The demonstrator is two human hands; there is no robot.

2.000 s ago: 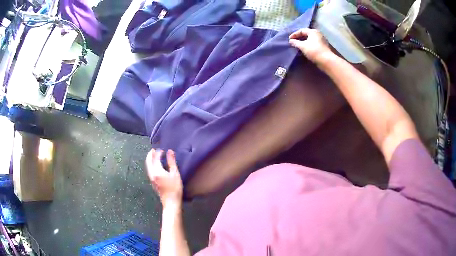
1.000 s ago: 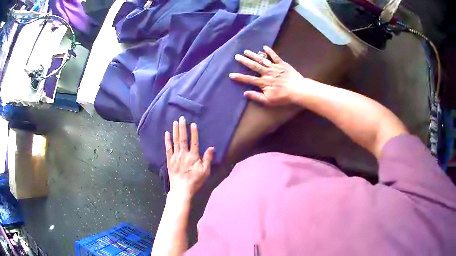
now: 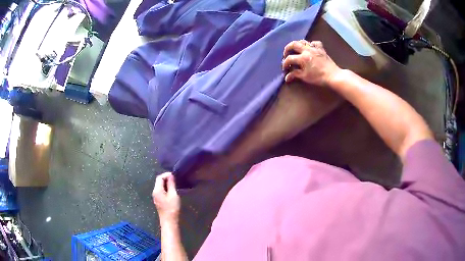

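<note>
A purple-blue jacket (image 3: pixel 224 76) lies over a long brown padded form (image 3: pixel 301 107), with its front panel and raised pocket welt (image 3: pixel 207 101) facing up. My left hand (image 3: pixel 167 196) pinches the jacket's lower corner at the rounded near-left end of the form. My right hand (image 3: pixel 310 63) is at the jacket's front edge, fingers curled onto the cloth. The small tag seen before does not show. The cloth beside my left hand is blurred and partly folded.
A steam iron (image 3: pixel 382 33) with a dark red handle lies at the upper right beside a pale sheet (image 3: pixel 352 33). A braided hose (image 3: pixel 448 58) runs down the right side. A blue plastic crate (image 3: pixel 116 243) and a cardboard box (image 3: pixel 30 153) stand on the speckled floor (image 3: pixel 102 148).
My left hand has gone from lying flat on the panel to gripping its lower corner. My right hand has moved right and curled its fingers at the edge. The view has shifted slightly.
</note>
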